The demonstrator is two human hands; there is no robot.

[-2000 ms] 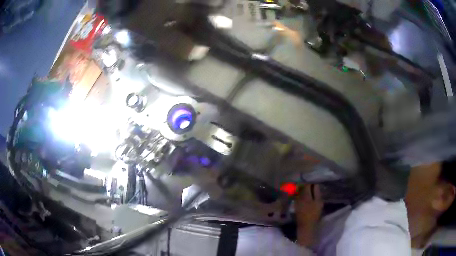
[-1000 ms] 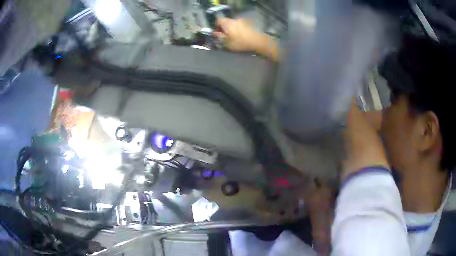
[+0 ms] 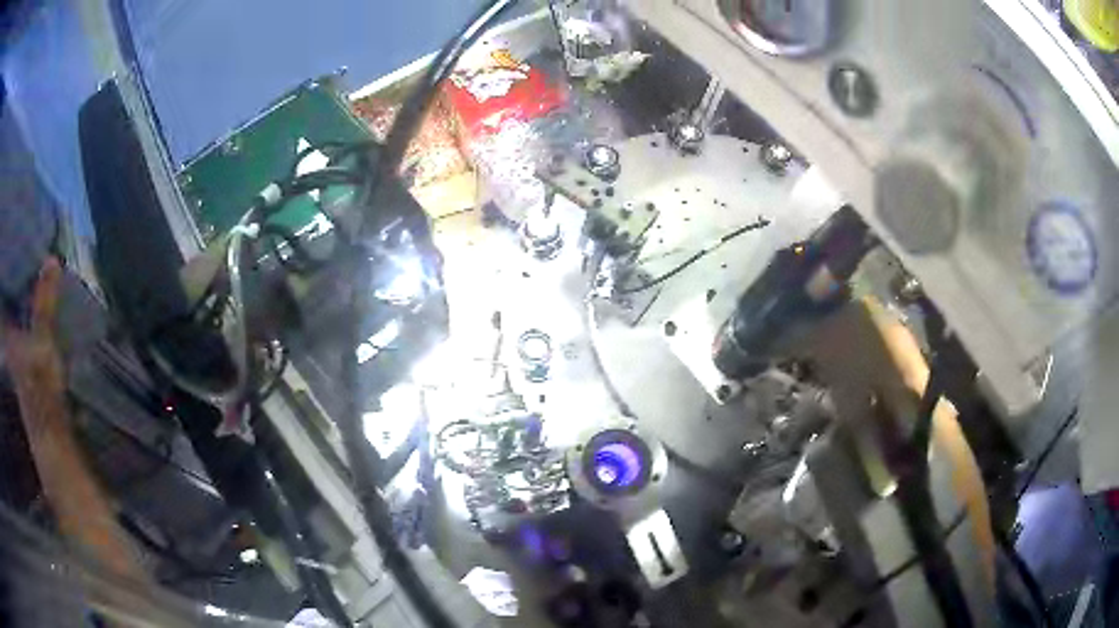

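The large pale indexing disc (image 3: 712, 202) lies tilted in the machine, with round metal fixtures (image 3: 690, 136) near its rim. A purple-glowing ring or lens (image 3: 617, 465) sits on a slotted flat arm below it. A blurred bare arm and hand, seemingly my left hand (image 3: 47, 337), is at the far left edge, away from the disc; its fingers are unclear. A bare forearm, possibly my right, shows at the right behind dark parts; its hand is hidden. I cannot tell whether either holds anything.
A dark cylindrical device (image 3: 785, 294) overhangs the disc. A grey housing (image 3: 914, 160) fills the upper right. A green board (image 3: 276, 160) and black cables are at the left. A red item (image 3: 503, 98) lies beyond the disc. Strong glare whitens the centre left.
The view has turned and moved closer, so the disc now shows. The person in white has left the picture. The purple ring appears lower and further right. An arm now shows at the left edge.
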